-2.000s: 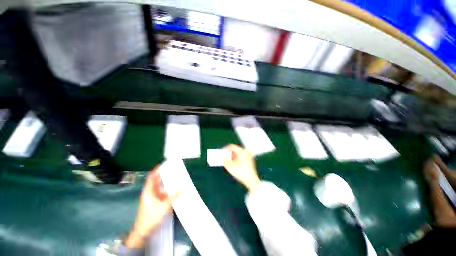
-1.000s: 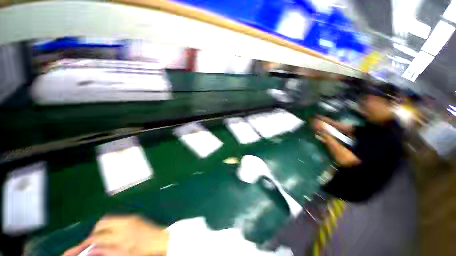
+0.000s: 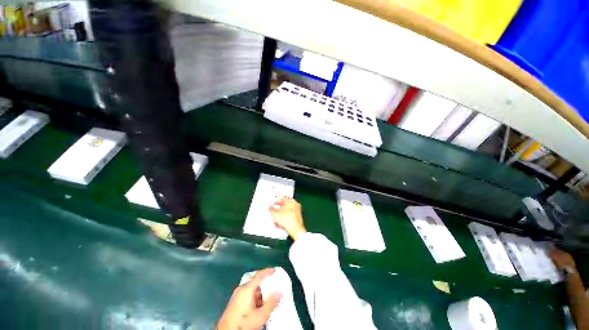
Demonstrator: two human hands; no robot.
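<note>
My right hand point(image 3: 287, 216) rests with its fingertips on a flat white product box point(image 3: 261, 207) on the dark green conveyor belt. Any sticker under the fingertips is too small or hidden to tell. My left hand point(image 3: 248, 303) is at the bottom of the view and holds a white label strip point(image 3: 281, 298), which runs down out of the picture.
More white boxes lie along the belt on both sides, one point(image 3: 360, 220) just to the right. A black-wrapped post point(image 3: 152, 122) stands at left. A white roll point(image 3: 472, 314) sits at lower right. A perforated white tray point(image 3: 323, 119) is behind. Another person's hand point(image 3: 563, 259) touches boxes at far right.
The view has swung back left from the other worker. My right hand, holding a small white sticker two seconds ago, is now on a box. More boxes show at left.
</note>
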